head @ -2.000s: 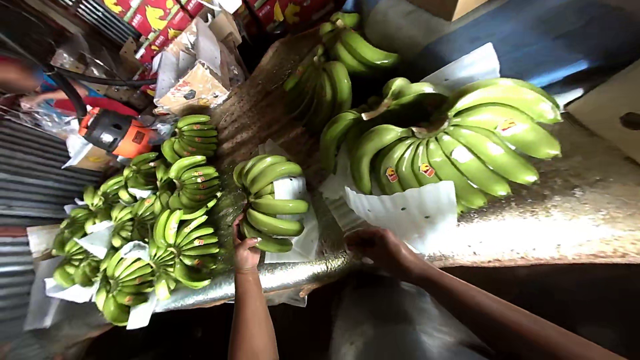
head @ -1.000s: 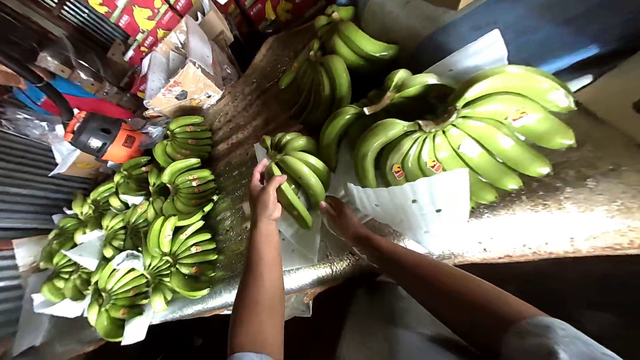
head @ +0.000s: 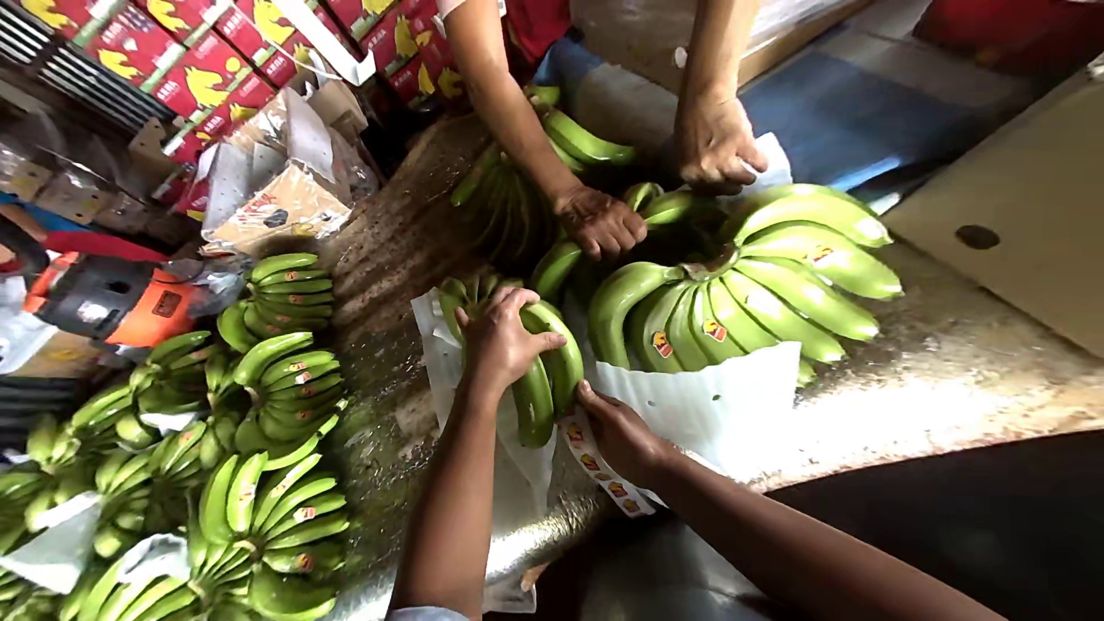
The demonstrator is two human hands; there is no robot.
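Observation:
My left hand (head: 504, 341) is closed over the top of a small bunch of green bananas (head: 552, 362), which rests on a white plastic sheet (head: 440, 362) on the wet table. Beside the lower tips of that bunch, my right hand (head: 625, 431) pinches a strip of red and yellow stickers (head: 604, 470). To the right lies a large hand of green bananas (head: 750, 293) bearing stickers, partly over a perforated white sheet (head: 716, 401). Another person's two hands reach in from above, one at the bananas behind, the other at a white sheet.
Many stickered green banana bunches (head: 293, 379) fill the left side of the table. An orange and black machine (head: 121, 297) stands at far left. An opened cardboard box (head: 285, 194) sits behind, near stacked red cartons (head: 198, 78). A pale board (head: 1009, 207) leans in at right.
Another person's hands and forearms have come in from the top. The sticker strip now shows in my right hand. The view has moved nearer to the table.

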